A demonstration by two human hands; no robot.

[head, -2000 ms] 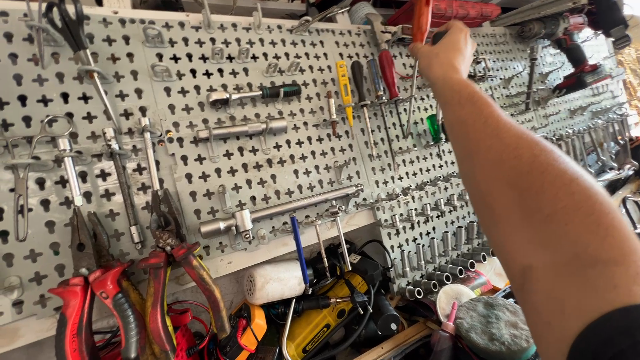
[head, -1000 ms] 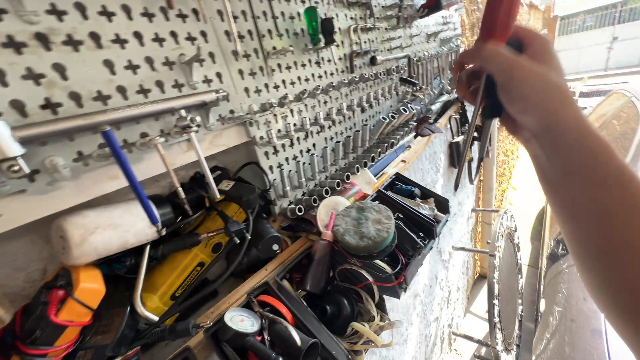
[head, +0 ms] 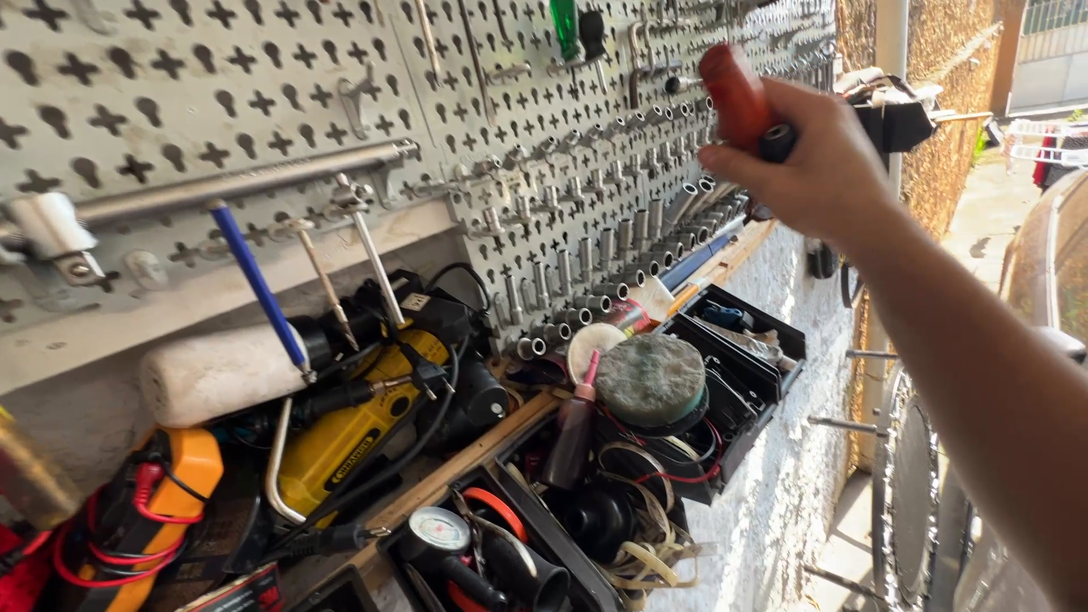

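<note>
My right hand [head: 816, 161] is raised at the upper right, closed around a red-handled tool [head: 735, 93] and a smaller dark handle [head: 775, 142] beside it. The working ends of both are hidden. Behind the hand, a grey perforated tool panel [head: 280, 76] carries rows of metal sockets [head: 625, 238]. A green-handled screwdriver [head: 563, 27] hangs left of the hand. Lower left, a long steel bar tool [head: 246, 178] lies along hooks, with a blue-handled tool [head: 259, 285] under it. My left hand is out of view.
Beneath the panel, a shelf holds a yellow power tool [head: 365, 425], an orange multimeter [head: 174, 484] with red leads and a white bottle [head: 221, 370]. Black bins [head: 544, 544] hold a gauge [head: 439, 529] and cables. A round pad [head: 652, 380] tops another bin. A car [head: 1054, 246] stands at right.
The right hand has come away from the upper panel, where it was at the red handle, and now holds it off the panel. The view has swung right and down.
</note>
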